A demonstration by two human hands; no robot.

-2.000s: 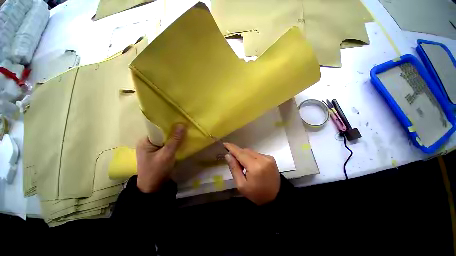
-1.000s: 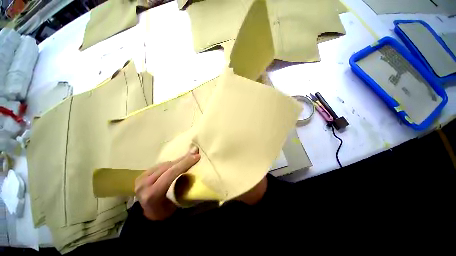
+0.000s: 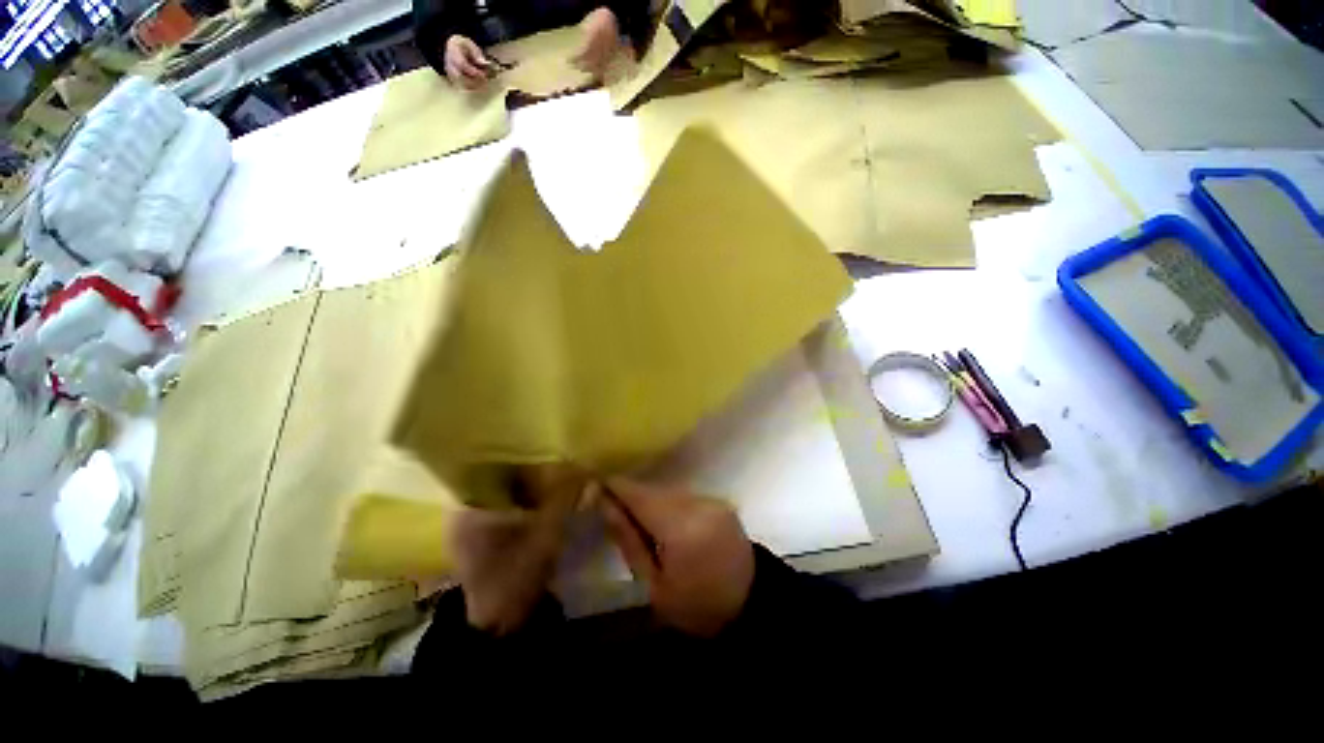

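Observation:
A large floppy garment panel (image 3: 639, 305), yellow side showing, stands raised over the pale positioning board (image 3: 886, 486) and is a little blurred. My left hand (image 3: 501, 563) is shut on its lower edge at the left. My right hand (image 3: 683, 552) is at the panel's lower edge, close beside my left, with its fingers closed. A thin dark thing seems to show in my right fingers, but blur hides what it is. A stack of tan panels (image 3: 276, 450) lies left of the board.
A tape roll (image 3: 910, 392), pen-like tools (image 3: 985, 395) with a black cord and two blue-rimmed trays (image 3: 1082, 283) lie right. Another person's hands (image 3: 468, 61) hold a tan panel across the table. White bundles (image 3: 138, 182) stand far left.
The panel has turned from its tan side to its yellow side and stands up. My right hand has come out from behind it. The view has tilted up, showing another person's hands.

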